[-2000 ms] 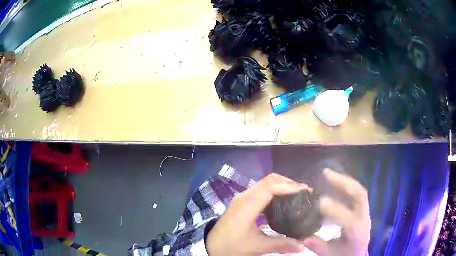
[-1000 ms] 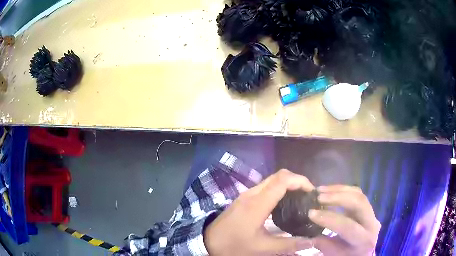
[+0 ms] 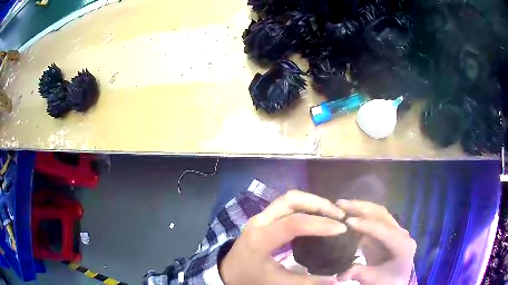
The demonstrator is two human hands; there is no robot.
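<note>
My left hand [image 3: 284, 239] and my right hand [image 3: 384, 239] hold one dark, rounded hair piece [image 3: 326, 253] between them, in front of the worktop's near edge. The fingertips of both hands meet over its top, and its underside is partly hidden by the fingers. A large heap of black spiky hair pieces [image 3: 334, 28] lies at the right of the tan worktop [image 3: 184, 106]. One hair piece [image 3: 277, 88] at the heap's near left shows its hollow side. A small group of hair pieces [image 3: 83, 91] lies at the left.
A white squeeze bottle [image 3: 377, 118] with a thin nozzle and a bright blue stick [image 3: 336, 108] lie near the heap's front edge. Red stools [image 3: 55, 228] and a blue crate [image 3: 23, 217] stand lower left. A green belt [image 3: 33, 28] shows upper left. Purple-blue glare covers the lower right.
The fingers of both hands have shifted around the held hair piece, now meeting over its top. The things on the worktop lie as before; the view has moved slightly.
</note>
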